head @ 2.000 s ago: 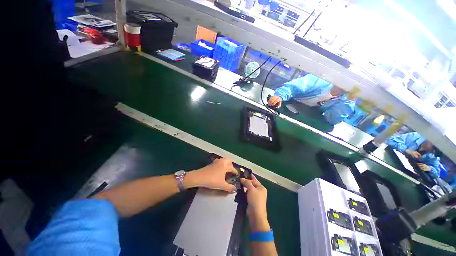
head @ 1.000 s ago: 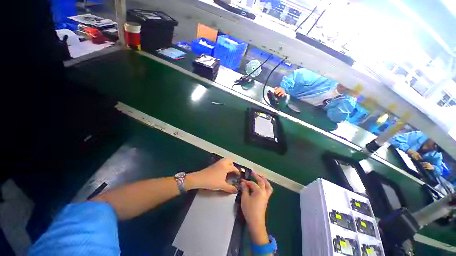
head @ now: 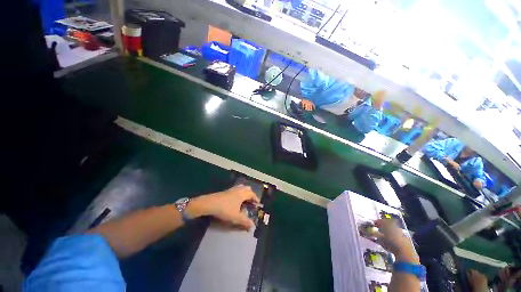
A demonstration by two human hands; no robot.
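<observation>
An open tablet (head: 258, 245) lies on the green bench in front of me, its large pale battery (head: 220, 259) filling most of it. My left hand (head: 229, 206) rests at the tablet's top end, thumb and fingers around a small dark part; whether it grips the part is hard to tell. My right hand (head: 394, 235) is over the white board tray (head: 341, 245) at the right, fingertips at a board in an upper compartment; the grip is blurred. Other boards with yellow stickers (head: 377, 260) sit in the compartments.
A pale rail (head: 171, 144) runs behind the tablet. Beyond it, the green belt carries a black tray with a tablet (head: 293, 144) and more black trays (head: 384, 187). Workers in blue smocks (head: 325, 91) sit across the line. Other hands (head: 479, 280) show at the lower right. A shelf crosses above.
My right hand has left the tablet's top end and moved right to the board tray. My left hand stays at the tablet. The view has shifted slightly.
</observation>
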